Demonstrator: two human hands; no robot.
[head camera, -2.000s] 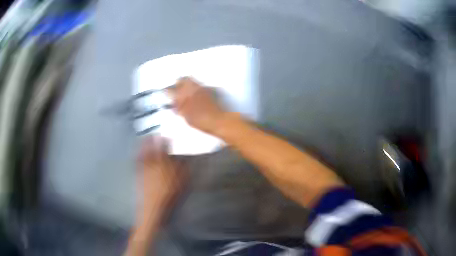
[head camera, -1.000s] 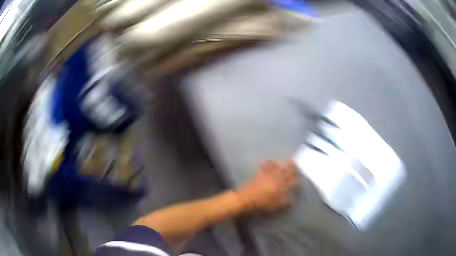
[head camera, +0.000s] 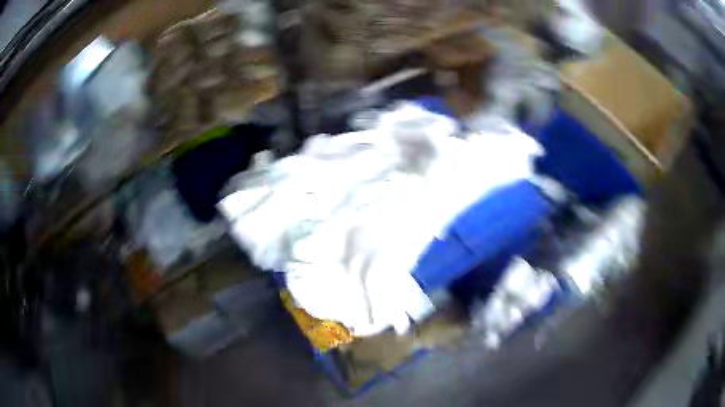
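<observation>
Neither of my hands is in view. The picture is blurred. A large loose heap of white cut pieces (head camera: 358, 207) lies in the middle, over blue bins (head camera: 489, 230). The heap hangs down over the front at the lower middle. Something orange-yellow (head camera: 322, 330) shows below its lower left edge. Smaller white and grey scraps (head camera: 521, 294) lie in the bin at the lower right.
Shelves with brown bundles (head camera: 211, 71) stand at the back left. A brown cardboard box (head camera: 624, 99) is at the upper right, beside another blue bin (head camera: 584, 155). A dark blue item (head camera: 215, 171) lies left of the heap. Pale sheets (head camera: 99, 103) show at the upper left.
The view has swung away from the grey table and white sheets to the bins and shelves. My hand and forearm have left the picture.
</observation>
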